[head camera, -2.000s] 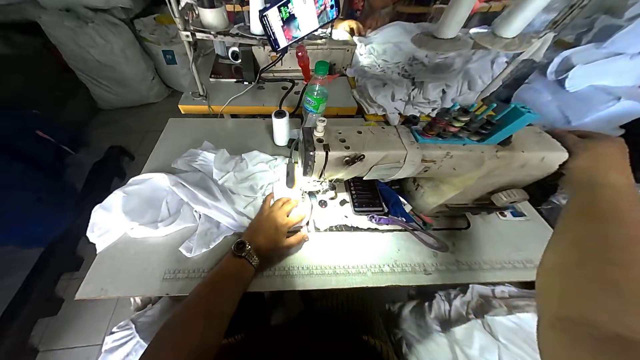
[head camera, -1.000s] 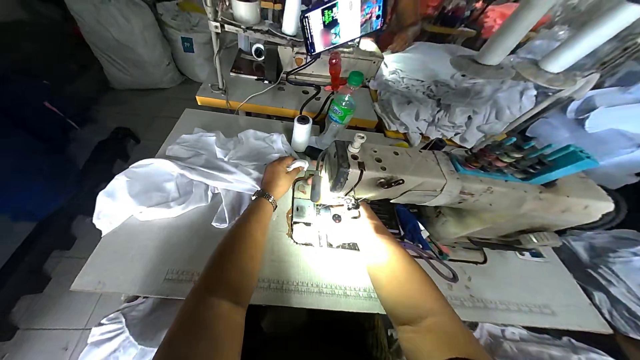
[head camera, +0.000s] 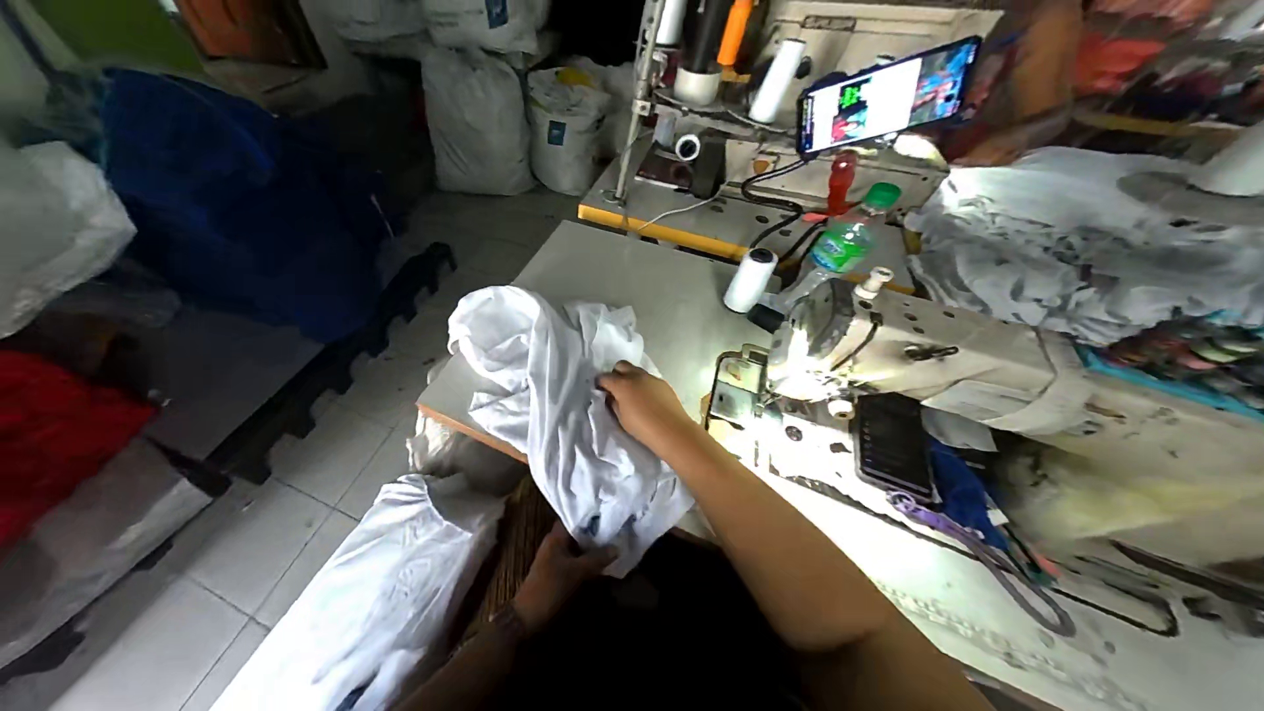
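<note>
A bunched white cloth (head camera: 553, 385) lies over the left end of the sewing table (head camera: 632, 267) and hangs past its front edge. My right hand (head camera: 637, 400) grips the cloth from above, its fingertips pinching a fold. Lower down, near my lap, my left hand (head camera: 563, 573) holds the cloth's hanging end; its fingers are partly hidden by the fabric. To the right stands the industrial sewing machine (head camera: 958, 346), its lamp lit over the needle area. No cloth lies under its needle.
A white thread cone (head camera: 750, 280) and a green-capped bottle (head camera: 845, 242) stand behind the machine head. A dark phone (head camera: 894, 444) and a purple strap (head camera: 978, 553) lie on the table. More white cloth (head camera: 375, 592) hangs at lower left. A lit phone (head camera: 889, 97) is mounted above.
Both hands have left the needle area and are now on the white cloth, which has been drawn toward the table's front edge. The view has swung left.
</note>
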